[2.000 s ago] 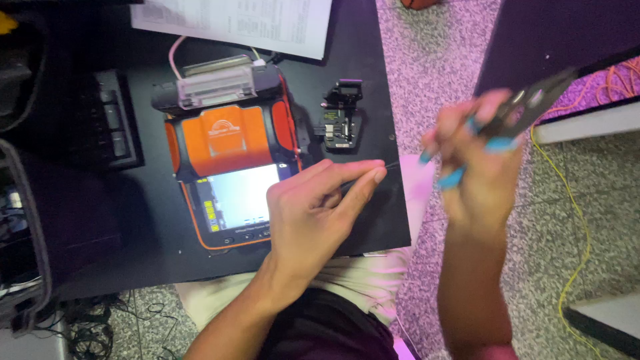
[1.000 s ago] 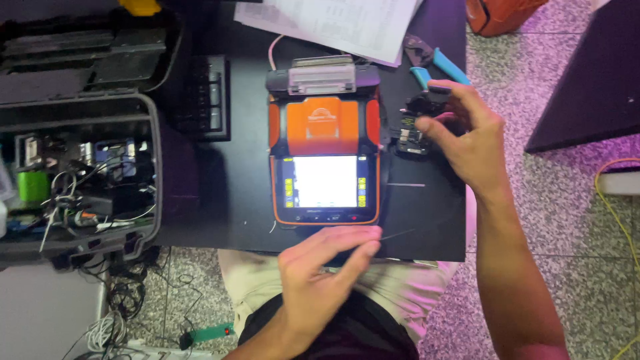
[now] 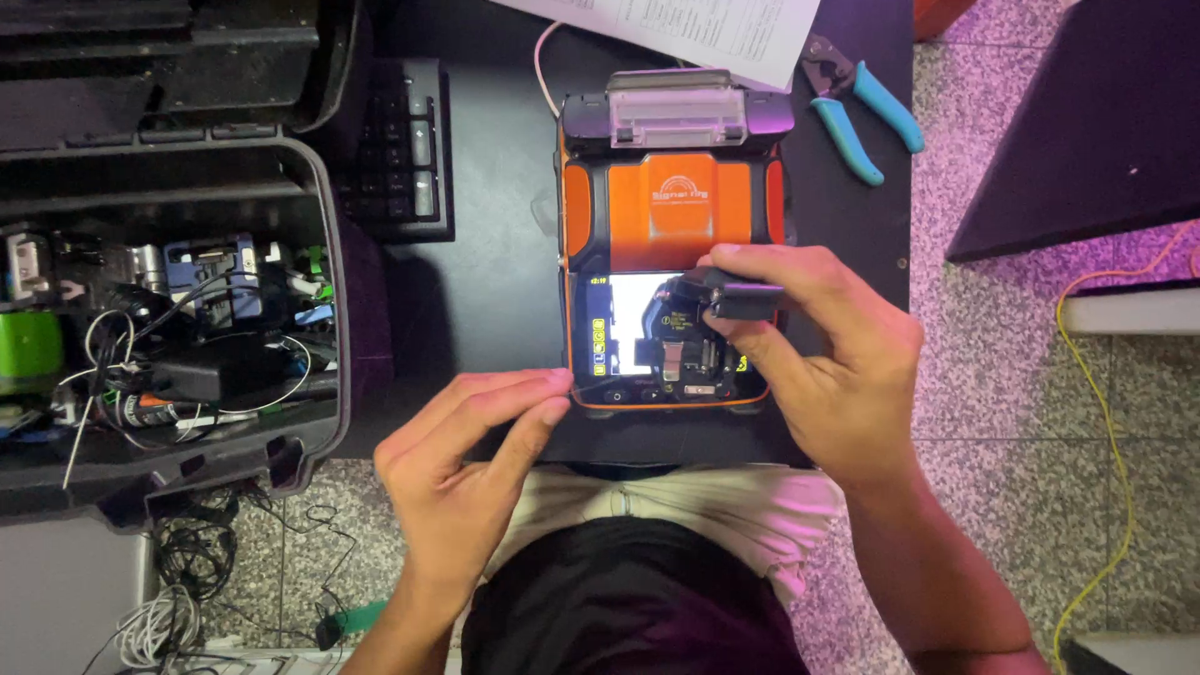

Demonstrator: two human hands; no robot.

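Note:
My right hand [image 3: 834, 347] grips a black fiber cleaver [image 3: 689, 328] by its raised lid, over the lit screen of an orange and black fusion splicer [image 3: 680, 211]. My left hand [image 3: 478, 459] is left of the splicer's lower corner, thumb and fingertips pinched on a very thin fiber [image 3: 600, 380] that runs right toward the cleaver. Whether the fiber touches the cleaver cannot be told. Blue-handled fiber strippers [image 3: 862, 122] lie at the upper right of the black table.
An open black tool case [image 3: 333, 309] with tools and cables stands at the left. Beside it is a black keyboard [image 3: 403, 150]. Printed sheets [image 3: 712, 33] lie behind the splicer. A yellow cable [image 3: 1116, 441] runs along the floor at right.
The strippers, in my right hand two seconds ago, now lie on the table. My right hand has picked up the cleaver from beside the splicer and moved it left, over the screen.

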